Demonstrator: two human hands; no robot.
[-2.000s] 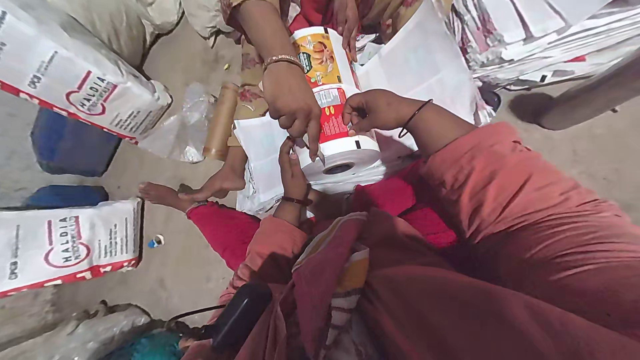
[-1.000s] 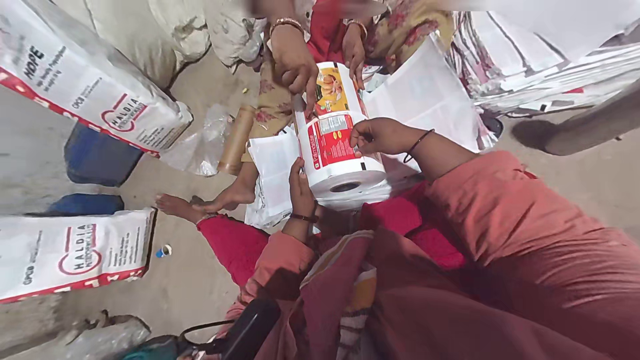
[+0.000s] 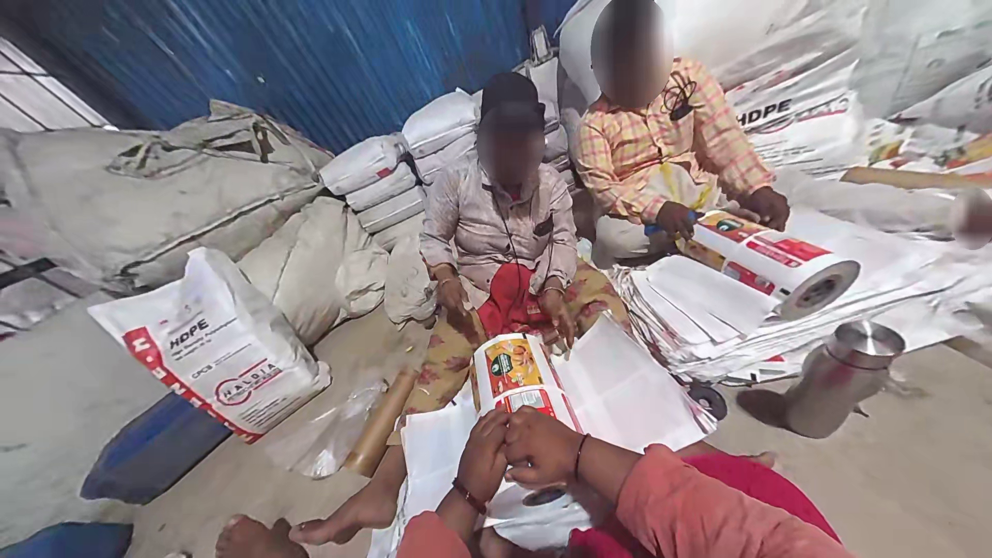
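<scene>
A roll of printed plastic film point(image 3: 518, 364) with yellow and red panels lies across white sheets in front of me. Over its near part, my left hand point(image 3: 483, 456) and my right hand point(image 3: 540, 447) meet with curled fingers. Whether they pinch the film between them is hidden. The dark core hole of the roll shows below my hands. White sheets point(image 3: 620, 380) spread to both sides of the roll. Facing me, a co-worker sits with both hands near the roll's far end, apart from mine.
At right, another person handles a second printed film roll point(image 3: 775, 260) over stacked white sheets point(image 3: 697, 325). A steel bottle point(image 3: 841, 380) stands nearby. To the left are a white HDPE sack point(image 3: 225, 349), a cardboard tube point(image 3: 384, 422) and clear plastic point(image 3: 329, 434). Filled sacks point(image 3: 170, 209) line the back.
The view has tilted up to show the people opposite. My hands, apart on the roll a second ago, have come together over its near part. The co-worker's hands have drawn back from the printed film.
</scene>
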